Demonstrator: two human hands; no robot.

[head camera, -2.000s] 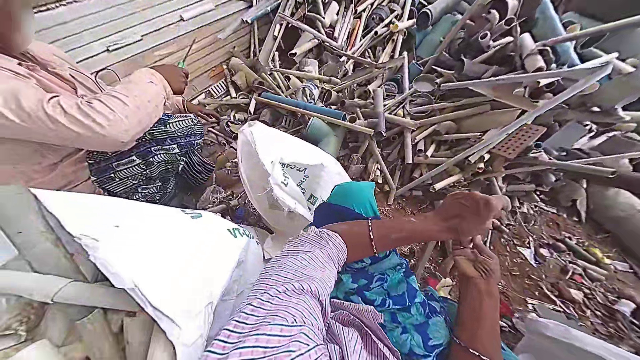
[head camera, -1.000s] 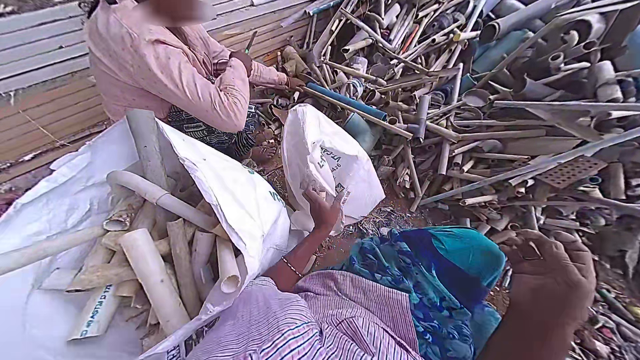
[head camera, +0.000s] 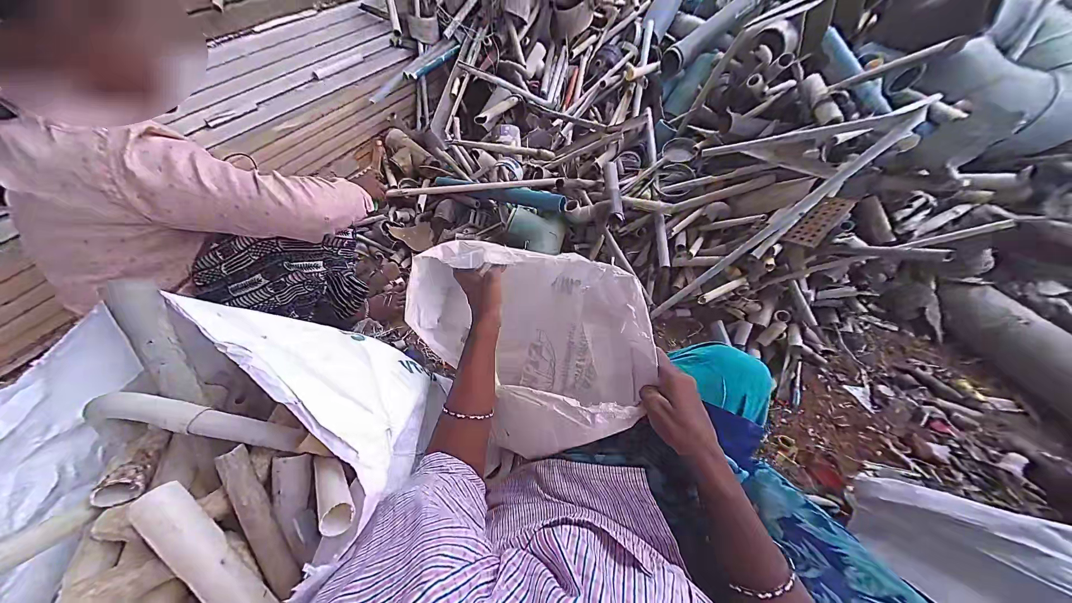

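A white woven plastic sack [head camera: 578, 335] stands between my arms, its mouth spread wide and facing me, with faint print showing through the wall. My left hand [head camera: 481, 289] reaches inside the mouth at the upper left, its fingers on the far rim and partly hidden. On the near right corner of the rim, my right hand [head camera: 677, 406] grips the sack's edge between thumb and fingers. Both wrists carry beaded bracelets.
A larger white sack [head camera: 310, 360] full of cut plastic pipes [head camera: 193, 536] lies at my left. Beyond it a person in a pink shirt [head camera: 234, 193] reaches toward a big heap of scrap pipes [head camera: 712, 167]. Another white sheet or sack [head camera: 963, 536] lies lower right.
My right hand has moved from the right side onto the sack's rim. The sack's mouth is now spread toward me, and my left hand is inside it. The other person's arm now reaches further out.
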